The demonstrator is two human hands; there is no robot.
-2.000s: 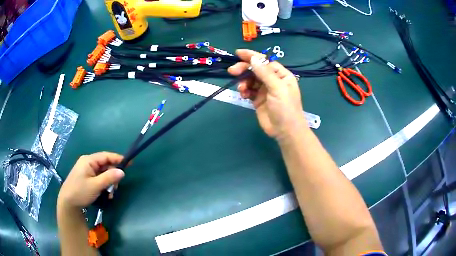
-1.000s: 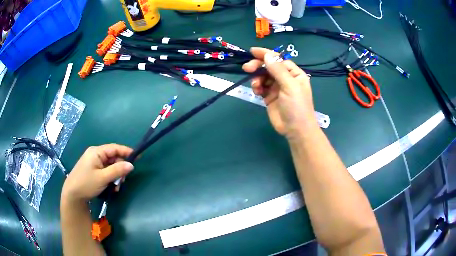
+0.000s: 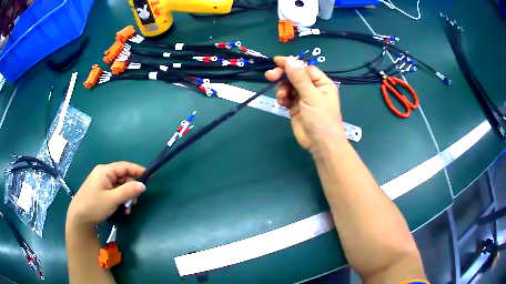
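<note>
My left hand (image 3: 105, 197) is closed on a black wire harness (image 3: 205, 129) near its orange connector (image 3: 110, 256), which hangs below the hand. My right hand (image 3: 313, 105) pinches the same harness near its far end, where ring terminals with blue sleeves (image 3: 314, 57) stick out past the fingers. The harness runs straight and slanting between the hands. A shorter branch with red and blue tips (image 3: 182, 129) leaves it near my left hand. The wire parts inside both fists are hidden.
Several harnesses with orange connectors (image 3: 114, 51) lie behind. A steel ruler (image 3: 261, 102) is partly behind my right hand. Red-handled scissors (image 3: 399, 97) lie right. A yellow heat gun (image 3: 194, 6), blue bin (image 3: 44, 39), plastic bag (image 3: 61, 147) and white measuring strip (image 3: 249, 248) surround the work.
Both hands keep their hold on the harness. The whole view shifts slightly right, then a little back left. The ring terminals at my right fingers change angle slightly.
</note>
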